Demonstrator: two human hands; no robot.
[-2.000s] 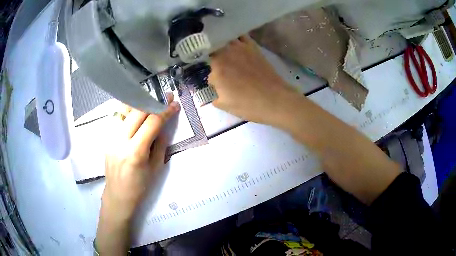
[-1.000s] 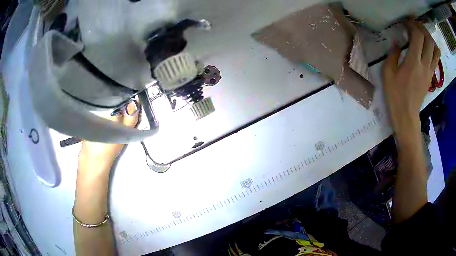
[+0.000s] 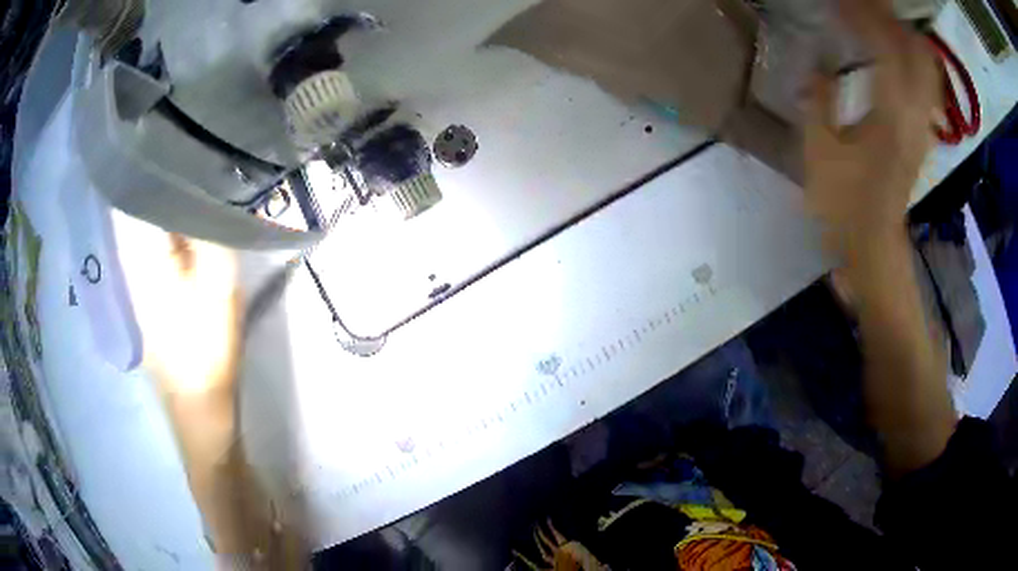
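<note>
My left hand (image 3: 192, 318) is blurred and washed out by bright light, left of the needle area (image 3: 324, 190); whether it holds anything cannot be told. My right hand (image 3: 876, 145) is blurred over the right end of the machine bed. A small pale thing (image 3: 854, 95) shows at its fingers; whether it is gripped is unclear. The brown-grey scrap cloth (image 3: 647, 61) lies on the machine bed (image 3: 536, 156), left of my right hand. No striped piece can be made out.
The off-white machine head with ribbed tension knobs (image 3: 320, 103) is at upper left. A long white rounded body (image 3: 98, 279) stands at the left. Red loop handles (image 3: 958, 95) lie at upper right. A grey bundle (image 3: 949, 273) lies on white material below the table's right side.
The striped piece seen under my hands two seconds ago is gone from there. My right hand has moved to the far right; my left hand has moved left, away from the needle.
</note>
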